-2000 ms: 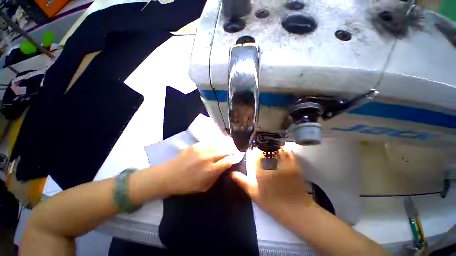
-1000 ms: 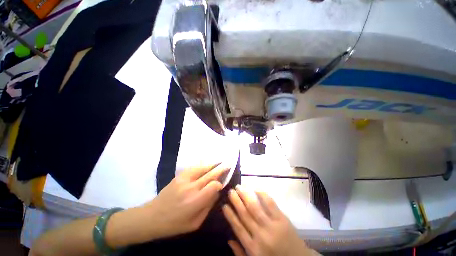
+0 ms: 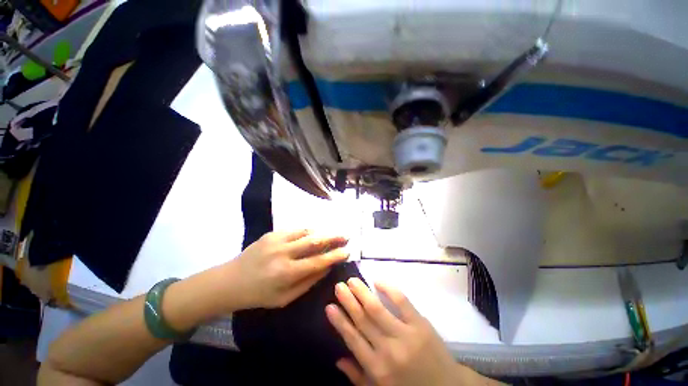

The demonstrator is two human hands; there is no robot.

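A black fabric panel [image 3: 290, 335] lies in front of the needle and hangs over the table's front edge. A white-backed piece [image 3: 302, 207] lies on it, hard to tell from the white table in the glare. My left hand [image 3: 290, 264], with a green bangle at the wrist, presses fingertips on the white-backed piece. My right hand [image 3: 385, 328] lies flat, fingers slightly apart, on the black panel's right edge. The presser foot area [image 3: 347, 197] is just beyond my left fingertips, washed out by light. Whether the foot touches fabric is hidden.
The white sewing machine [image 3: 490, 53] fills the upper right, its curved metal guard [image 3: 264, 98] near the needle. Black cut pieces [image 3: 128, 173] spread at left. Stacked curved pieces [image 3: 483, 290] lie right of the needle. A green-orange tool [image 3: 634, 320] lies at the right edge.
Both hands have come back from the needle toward me. My left hand has lowered the white-backed piece's lifted edge and lies flatter. My right hand rests on the black panel. The view has shifted.
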